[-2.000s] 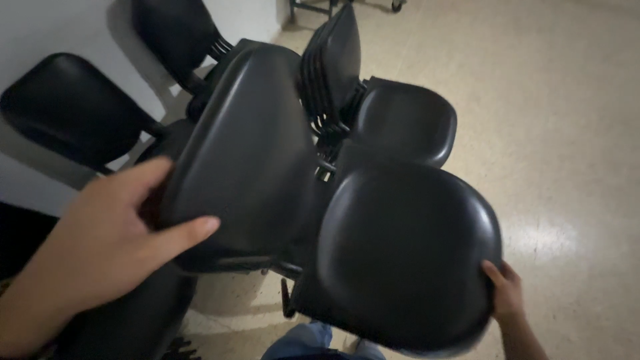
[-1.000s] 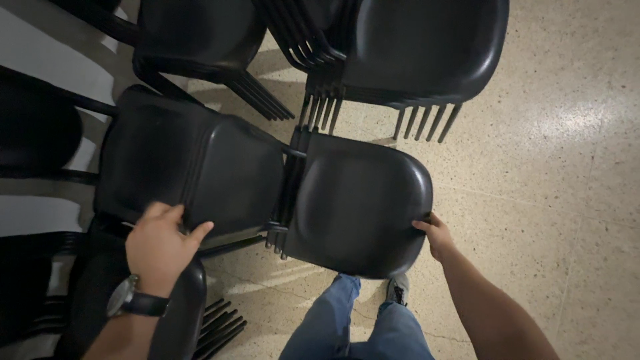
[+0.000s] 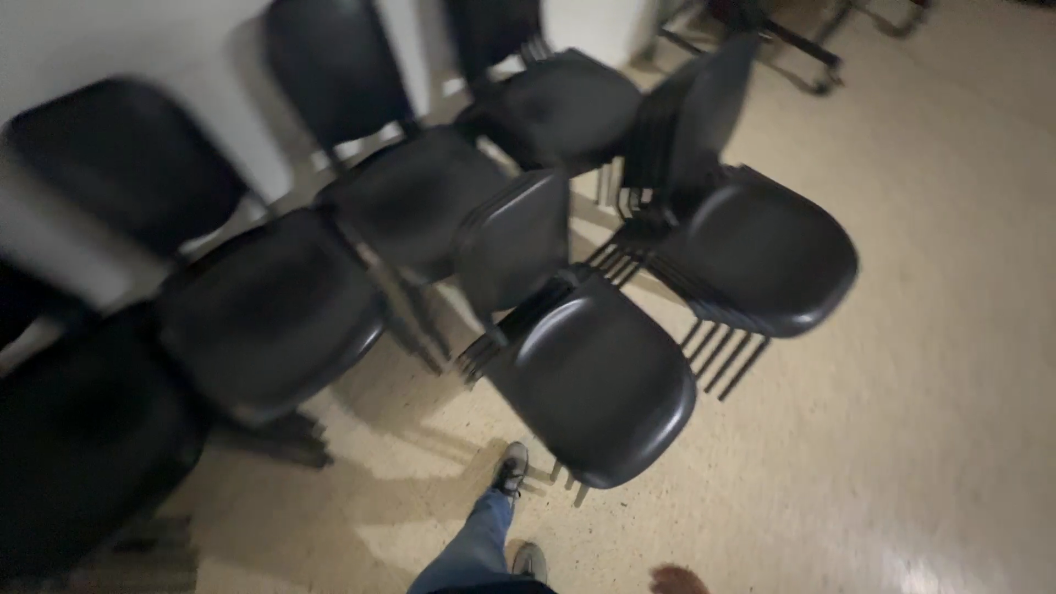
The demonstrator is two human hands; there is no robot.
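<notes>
A small stack of black chairs stands just ahead of my feet, its top seat (image 3: 606,379) facing up and its backrest (image 3: 520,239) toward the wall side. Only a blurred bit of my right hand (image 3: 678,579) shows at the bottom edge, apart from the stack; its fingers cannot be made out. My left hand is out of view. Beyond, to the right, a taller stack of black chairs (image 3: 767,247) has several metal legs nested together.
More black chairs (image 3: 272,313) line the pale wall (image 3: 190,49) at left, others (image 3: 421,198) behind them. A wheeled base (image 3: 792,49) stands at the top right. My shoes (image 3: 511,470) are on the speckled floor (image 3: 932,346) near the front stack.
Both hands have let go of the chair they were touching a second ago. It now rests on the front stack. The left hand has gone out of view, and the view has shifted.
</notes>
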